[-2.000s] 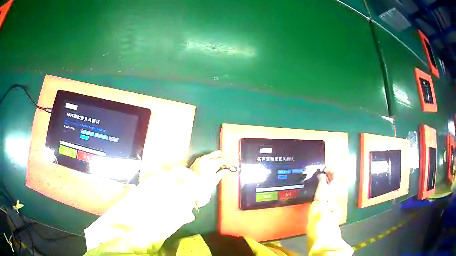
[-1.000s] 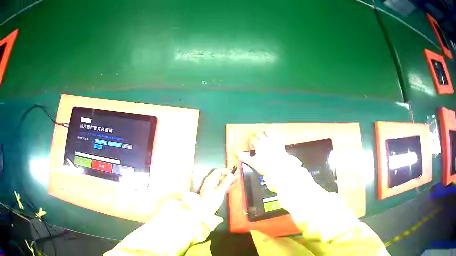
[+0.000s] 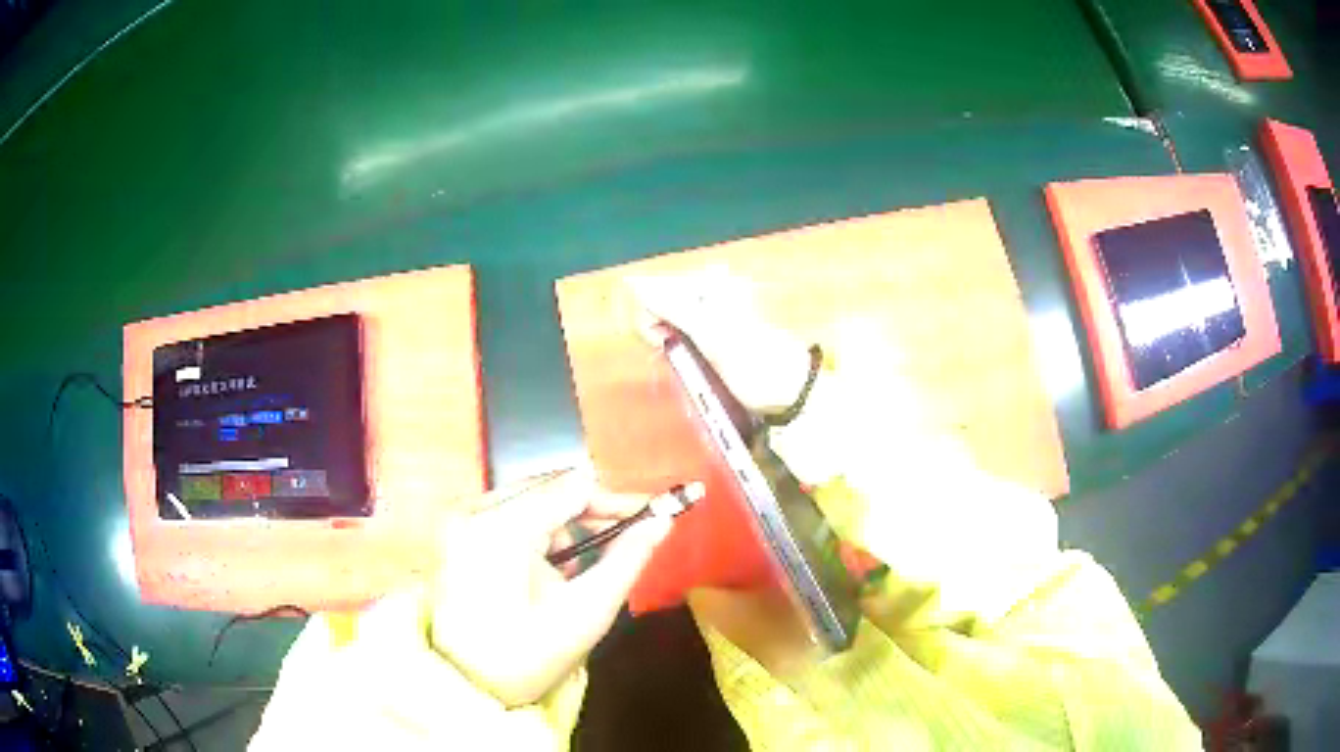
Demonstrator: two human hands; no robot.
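A tablet [image 3: 761, 492] is tipped up nearly on edge above the middle foam pad [image 3: 897, 272], its thin side facing me. My right hand [image 3: 735, 345] holds it by the upper end, overexposed by glare. My left hand [image 3: 537, 573] holds a black test cable with its plug [image 3: 678, 500] pointing at the tablet's edge; the plug and the tablet are apart. Another tablet [image 3: 262, 419] lies on the left foam pad [image 3: 419, 426], its screen lit with text and coloured buttons, with a thin black cord at its left edge.
A dark tablet [image 3: 1171, 298] lies on a pad [image 3: 1080, 221] to the right. More pads with tablets stand at the far right. The green bench [image 3: 588, 132] spans the back. Cords with yellow ties [image 3: 81, 644] are at lower left. A grey box [image 3: 1301, 661] is at lower right.
The middle tablet has been lifted off its pad and turned on edge in my right hand. My left hand's plug now shows clear of the tablet. The view has shifted.
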